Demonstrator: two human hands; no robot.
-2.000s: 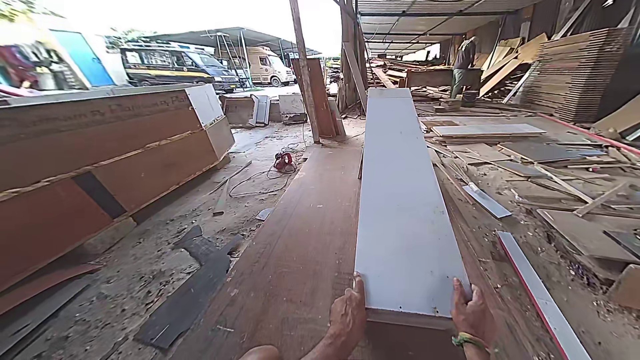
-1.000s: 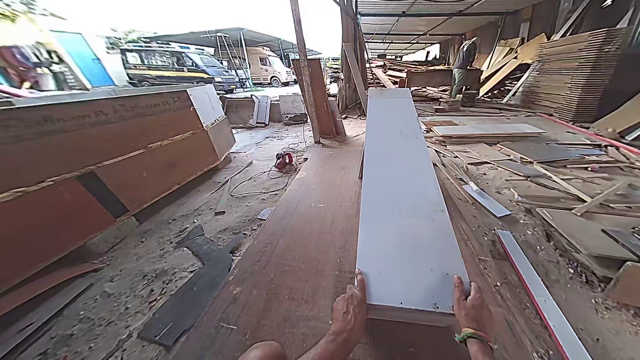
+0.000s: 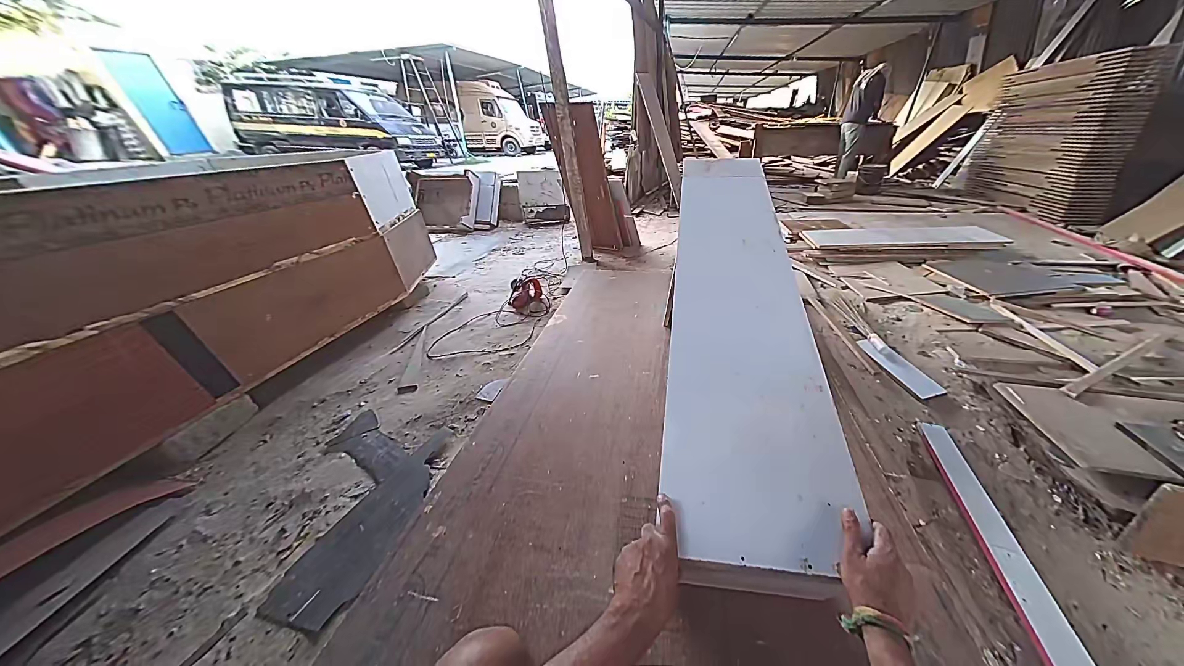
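A long white-faced board or panel assembly [image 3: 754, 370] stretches away from me over a brown wooden sheet [image 3: 555, 416]. My left hand [image 3: 647, 564] grips the near left corner, its fingertips along the side edge. At the near right corner, my right hand [image 3: 874, 560] holds the other edge, thumb at the top face; a green band circles that wrist. Small dark holes or marks show near the panel's close end. What lies under the panel is mostly hidden.
Stacked brown panels [image 3: 268, 296] stand left. A red corded power tool [image 3: 526, 294] lies on the ground ahead. Dark scrap [image 3: 361, 527] lies left of the sheet; a white strip with a red edge [image 3: 999, 536] lies right. A person [image 3: 860, 120] stands farther back among wood piles.
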